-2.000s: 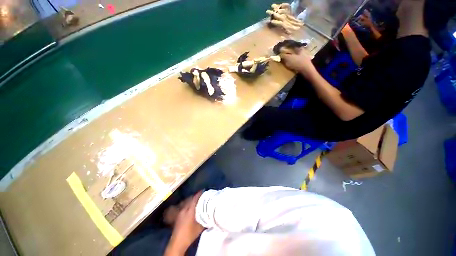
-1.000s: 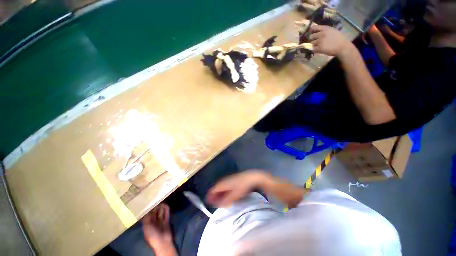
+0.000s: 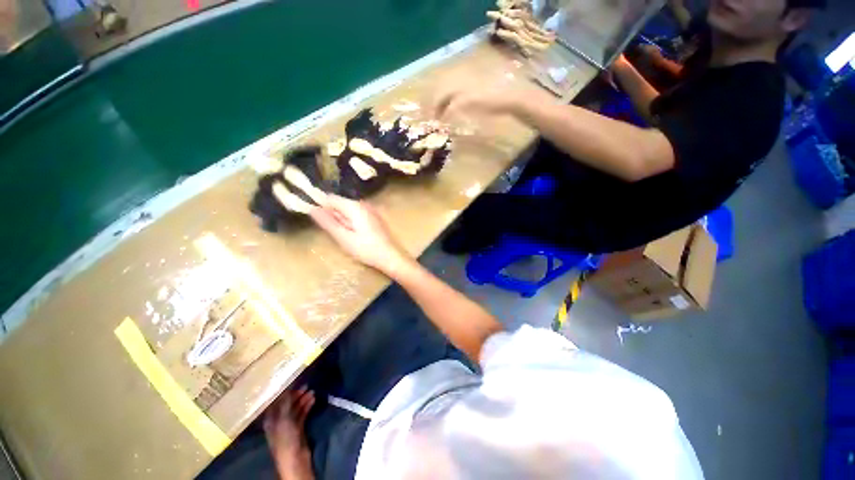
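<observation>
A joined figure with tan limbs and black fringed parts (image 3: 298,193) is on the tan bench (image 3: 394,214), slightly blurred. My right hand (image 3: 354,230) reaches over the bench, its fingers closed on the near ends of the tan limbs. More joined figures (image 3: 389,157) lie just beyond, close to it. My left hand (image 3: 289,412) is low by my lap, beside the bench edge, fingers apart and apparently empty. A thin white strip (image 3: 351,406) shows over my lap.
A white dish (image 3: 211,348) with a stick lies between yellow tapes (image 3: 173,386). A green belt (image 3: 187,122) runs along the far side. A neighbour's blurred hand (image 3: 459,101) reaches over the bench. More tan figures (image 3: 521,28), a blue stool (image 3: 516,264) and a cardboard box (image 3: 656,277) are beyond.
My right hand has moved from my lap to the figures. The nearest figure is closer along the bench, and others lie where it was. The neighbour's hand has moved nearer. My left hand stays low.
</observation>
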